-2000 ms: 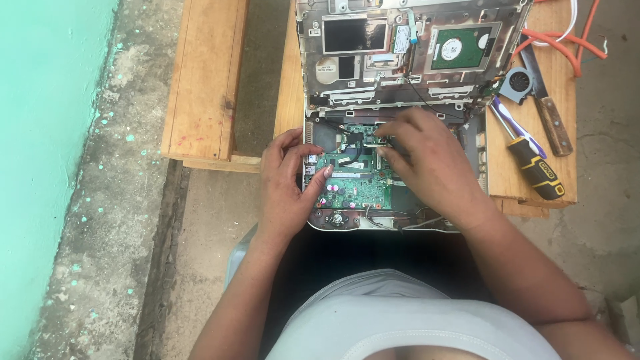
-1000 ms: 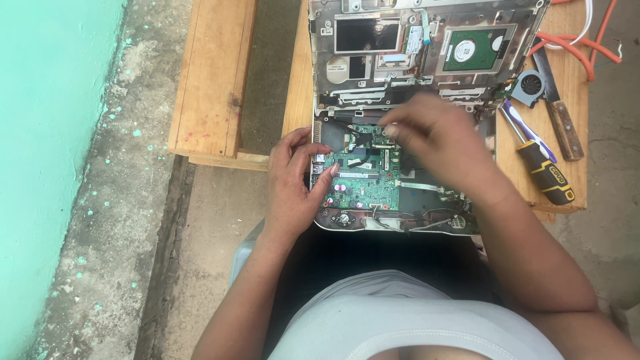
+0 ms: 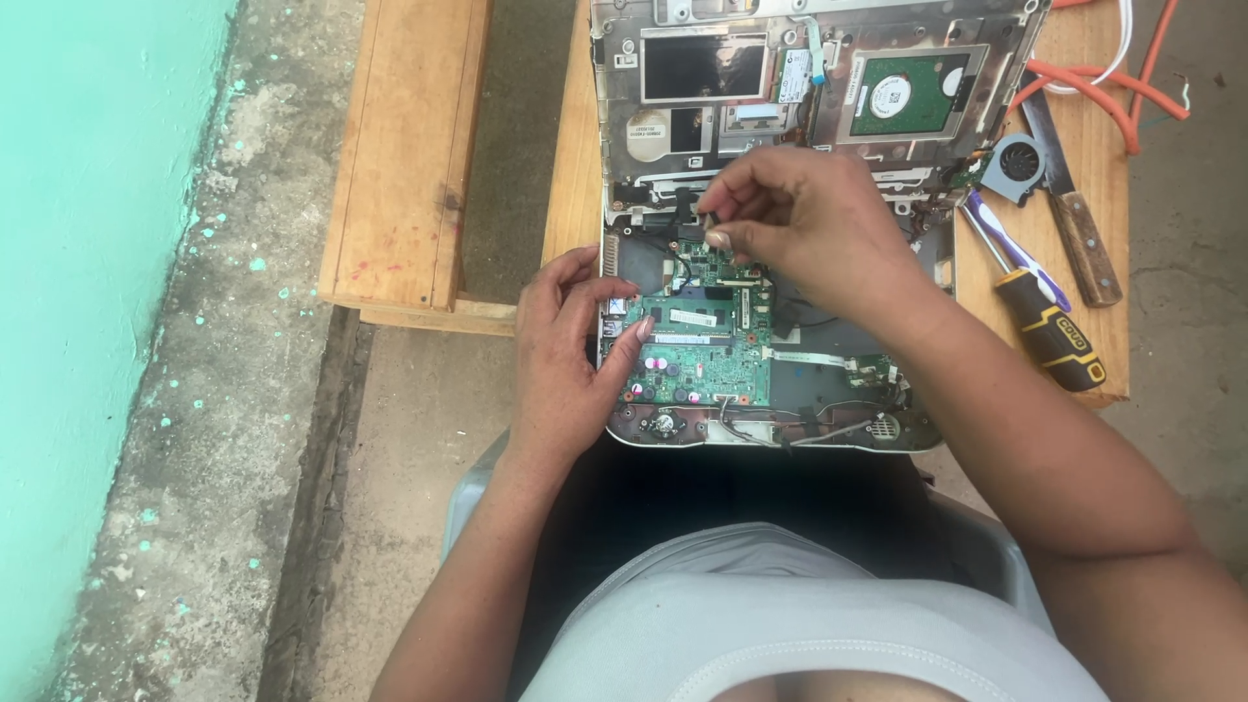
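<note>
An opened laptop lies before me, its green motherboard in the lower case and its other half tilted up behind, with a hard drive in it. My left hand rests at the left edge of the case, thumb and fingers apart around the board's corner by the ports. Above the board's top edge, my right hand pinches a small dark piece, apparently a cable end, between thumb and fingertips. A white ribbon cable runs from the board to a small circuit board.
Right of the laptop, a cooling fan, a knife with a wooden handle, a purple-and-white screwdriver and a black-and-yellow screwdriver handle lie on the wooden bench. Orange cables lie behind them. Another wooden bench stands left.
My right hand has lifted from over the motherboard toward the laptop's hinge side, uncovering more of the board. My left hand remains at the left edge.
</note>
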